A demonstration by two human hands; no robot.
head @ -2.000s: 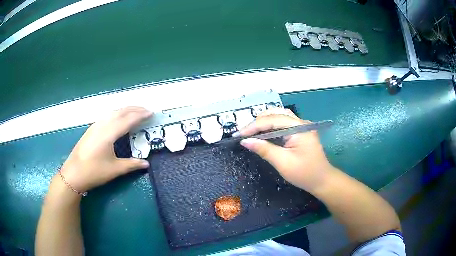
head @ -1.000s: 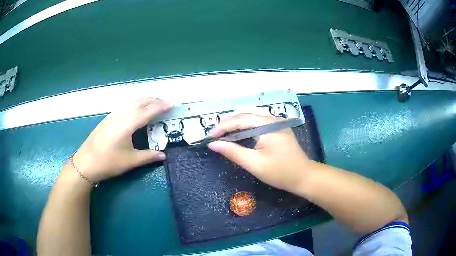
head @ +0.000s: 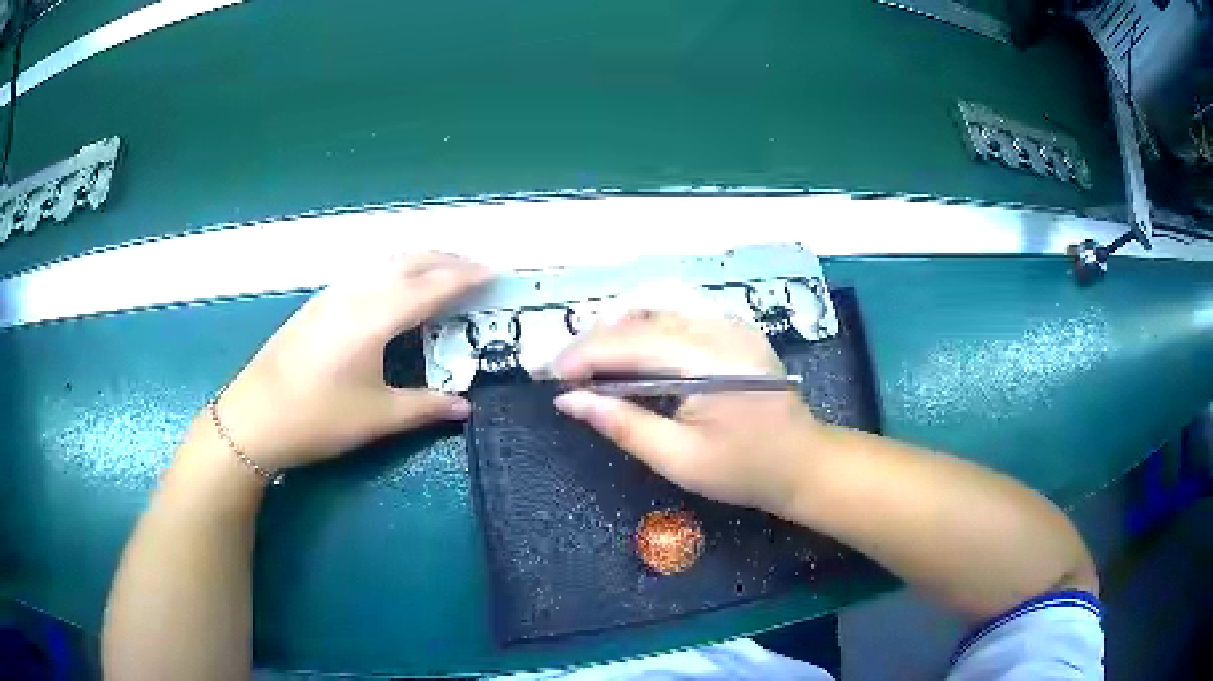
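Note:
A silver fixture strip (head: 625, 295) lies across the back edge of a black mat (head: 559, 532). Dark and silver round workpieces (head: 496, 343) sit in its nests; the middle nests are partly hidden by my right hand. My left hand (head: 339, 366) grips the strip's left end between thumb and fingers. My right hand (head: 698, 406) holds grey tweezers (head: 705, 386) like a pen, their tips near the strip's front edge, hidden by the fingers. A round heap of tiny copper parts (head: 669, 542) lies on the mat, with loose specks around it.
A dark-green belt (head: 572, 93) runs behind a white rail (head: 173, 266). Another fixture strip (head: 60, 190) lies on the belt at the left and one more (head: 1024, 144) at the right. A metal knob (head: 1088, 260) stands at the right. The worktop (head: 984, 359) is glossy green.
The view has shifted, and both belt strips appear further right. My right hand has moved left along the strip, uncovering its right-end nest. The tweezers are now more level.

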